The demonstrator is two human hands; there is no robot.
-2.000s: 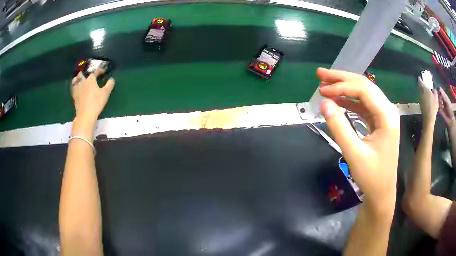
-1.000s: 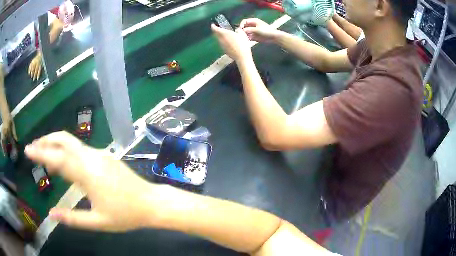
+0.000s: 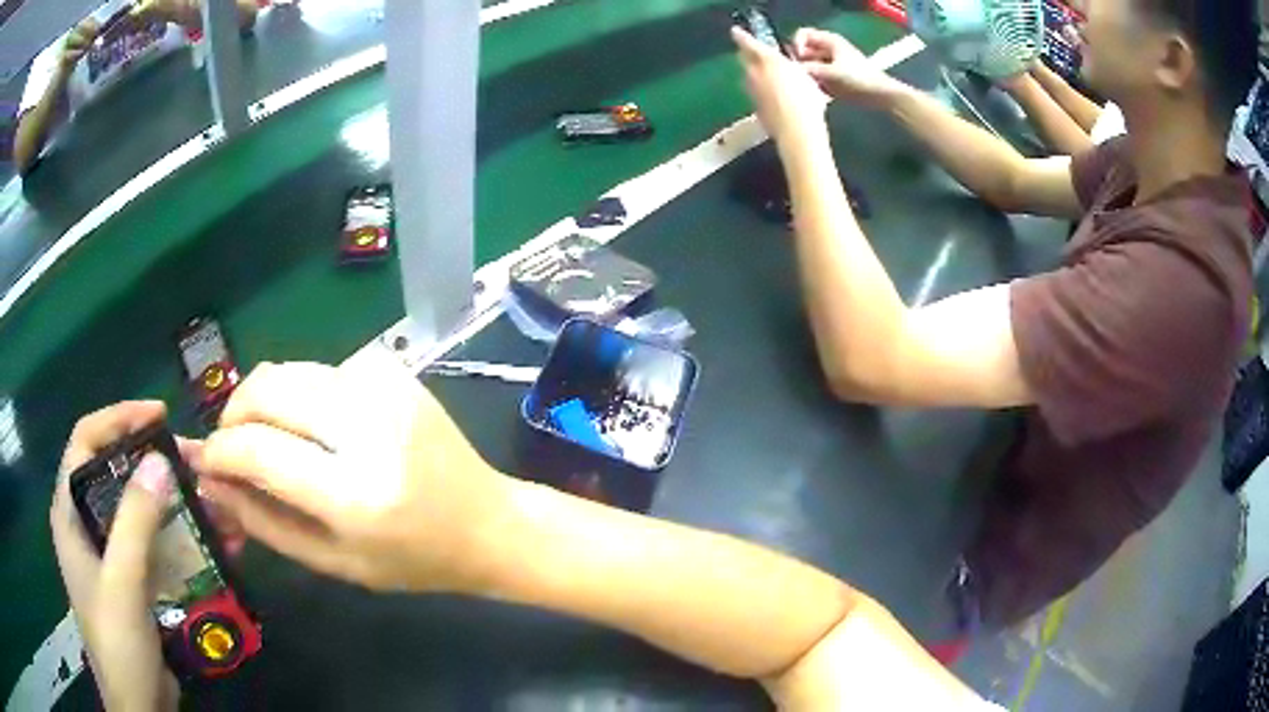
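A half-assembled phone unit [image 3: 178, 549] is held at the lower left, its open circuit side up and its red end [image 3: 223, 633] with a gold disc towards me. My left hand [image 3: 112, 556] is shut around it, thumb on the upper part of the board. My right hand [image 3: 348, 466] is at the unit's upper right edge with its fingertips closed together; whether a small part is between them is hidden. The dark blue parts bin [image 3: 612, 397] stands right of my right hand, with small dark and silver bits and a blue piece inside.
A grey metal post [image 3: 434, 181] rises from the white rail [image 3: 536, 230]. Phone units [image 3: 366, 223] ride the green belt [image 3: 285, 299]. A plastic parts bag [image 3: 582, 281] lies behind the bin. A neighbouring worker [image 3: 1127, 348] on the right holds a unit. A pale green fan [image 3: 981, 35] stands beyond.
My left hand has come into view holding a phone unit. My right hand has gone from spread fingers to closed fingertips at its edge. The bin and post show further right as the view shifted.
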